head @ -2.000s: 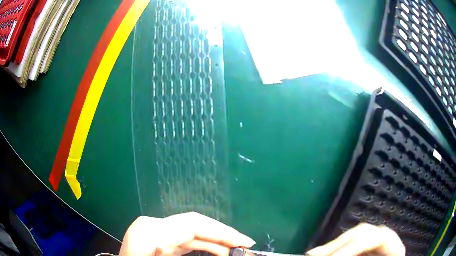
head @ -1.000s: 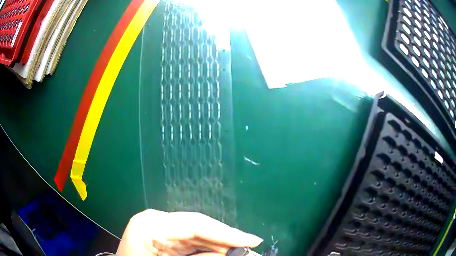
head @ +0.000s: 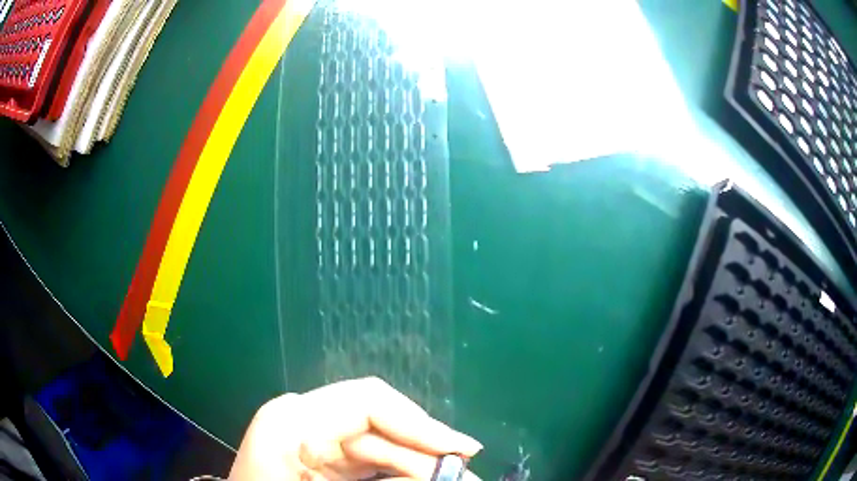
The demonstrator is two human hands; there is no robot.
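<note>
My left hand (head: pixel 352 432) is at the bottom edge, partly cut off, with thumb and fingers closed on a small dark part (head: pixel 449 468). The part has a shiny face and is mostly hidden by the fingers and the picture's edge. My right hand is not in view; a tiny pale sliver at the bottom edge near the black tray is too small to identify. A clear carrier sheet (head: pixel 374 207) with rows of elongated outlines lies flat beyond my left hand. A small clump of clear film scraps (head: pixel 517 466) lies right of the hand.
A near black blister tray (head: pixel 766 376) is at the right; a far black tray (head: pixel 808 103) holds pale round parts. A glaring white sheet (head: pixel 573 103) lies at the back. Red and yellow tape (head: pixel 188 207), stacked sheets (head: pixel 103 85) and a red tray (head: pixel 33 47) are left.
My right hand, seen at the bottom right two seconds ago, has left the picture. My left hand still grips the part, whose shiny face now shows more. The view has shifted slightly.
</note>
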